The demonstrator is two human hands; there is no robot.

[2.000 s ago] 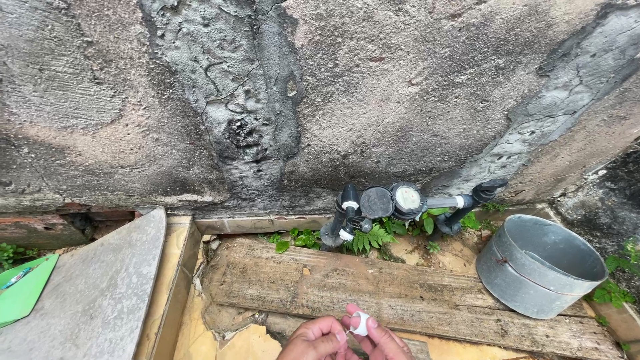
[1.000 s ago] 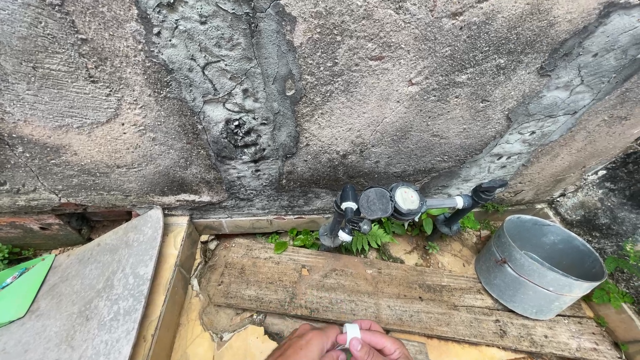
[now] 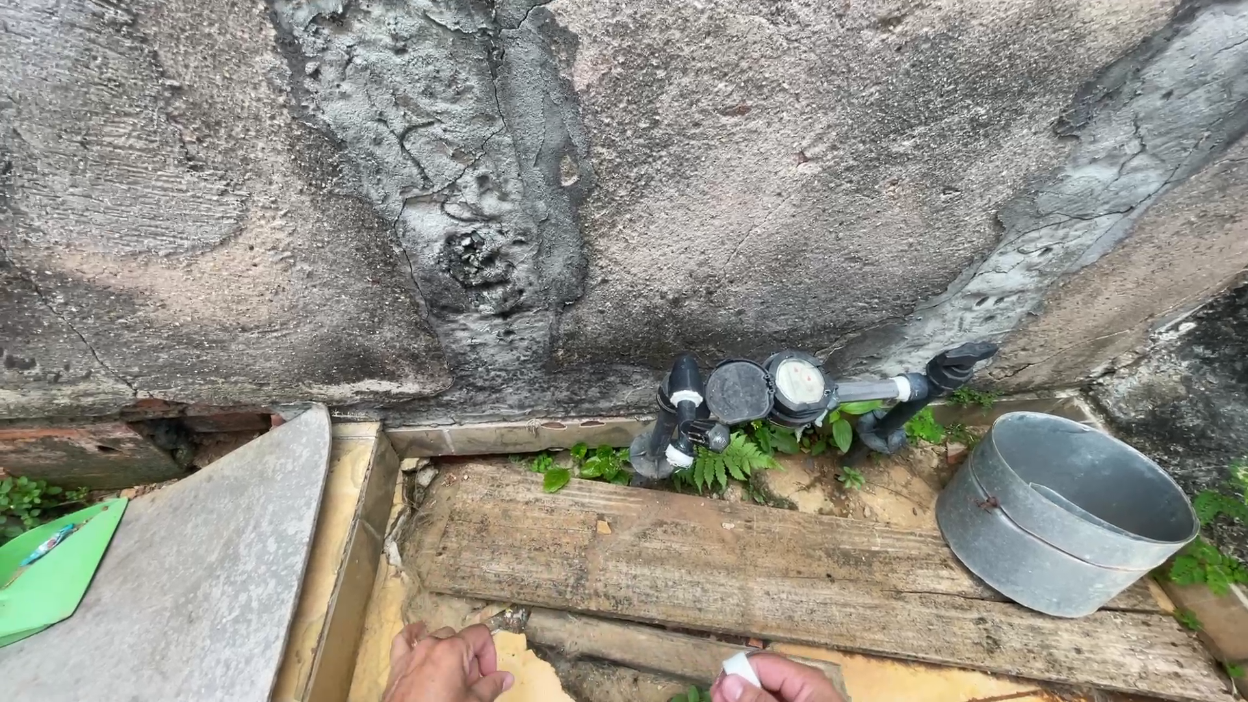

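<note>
At the bottom edge, my right hand (image 3: pixel 780 680) pinches a small white piece (image 3: pixel 741 667), perhaps a roll of thread tape, between thumb and finger. My left hand (image 3: pixel 444 665) is apart from it, over the broken yellow surface, its fingers curled; whether it pinches something small cannot be made out. Beyond both hands, a water meter (image 3: pixel 799 380) with its round lid (image 3: pixel 738 392) raised stands between dark pipe fittings. White wrapping shows on the joints of the left fitting (image 3: pixel 680 429) and on the right joint (image 3: pixel 909 387).
Wooden planks (image 3: pixel 682 546) lie in front of the meter. A grey round metal container (image 3: pixel 1043 546) stands at the right. A grey slab (image 3: pixel 224 546) and a green sheet-like object (image 3: pixel 58 575) with a small tube on it are at the left. The rough wall (image 3: pixel 780 175) rises behind, with ferns at its foot.
My hands were together around the white piece; now they are apart, the left hand further left and the right hand keeping the white piece.
</note>
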